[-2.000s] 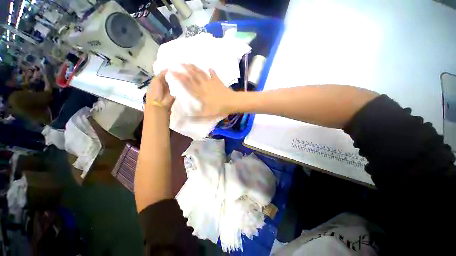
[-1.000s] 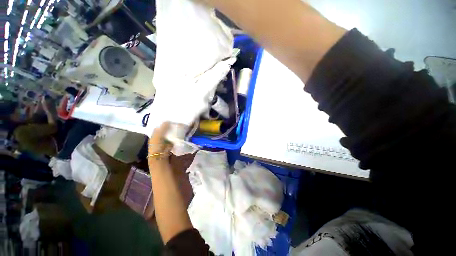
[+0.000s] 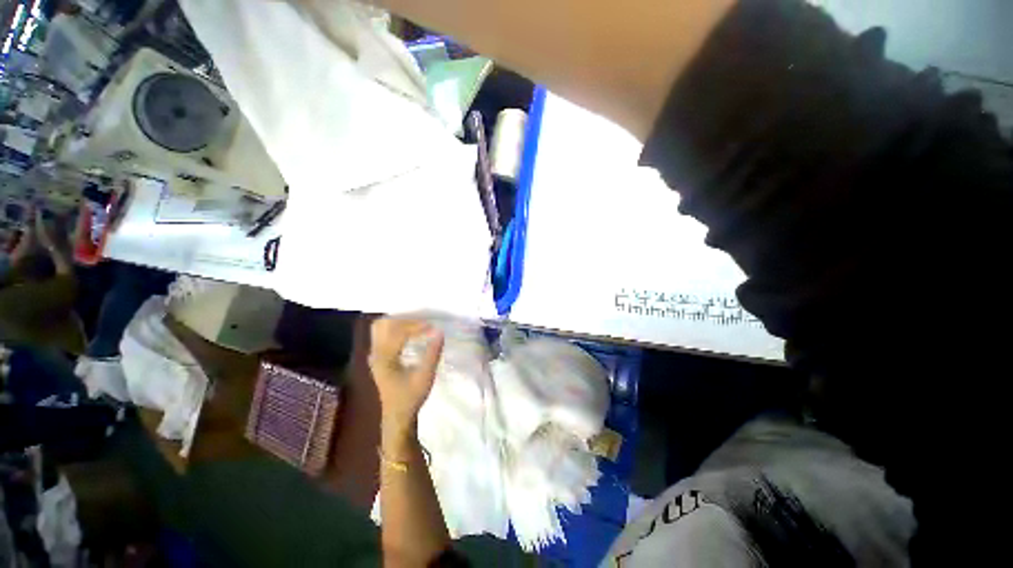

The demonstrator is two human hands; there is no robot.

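Note:
A large white cloth, glaring, spreads from the top edge down over the blue tray to the table's front edge. My left hand is just below the cloth's lower edge, fingers curled, against the heap of cut pieces. White cloth shows by its thumb; whether it grips any cannot be told. My right forearm crosses the top of the view above the tray. My right hand is cut off by the top edge.
A white thread cone and a green-white packet show in the tray. The ragged heap lies over a blue crate. An off-white sewing machine stands at left. A person is at far left.
The white cloth has spread lower and wider, covering the tray's lower part. My left hand has moved down off it to the heap. My right forearm has stayed high, its hand outside the picture.

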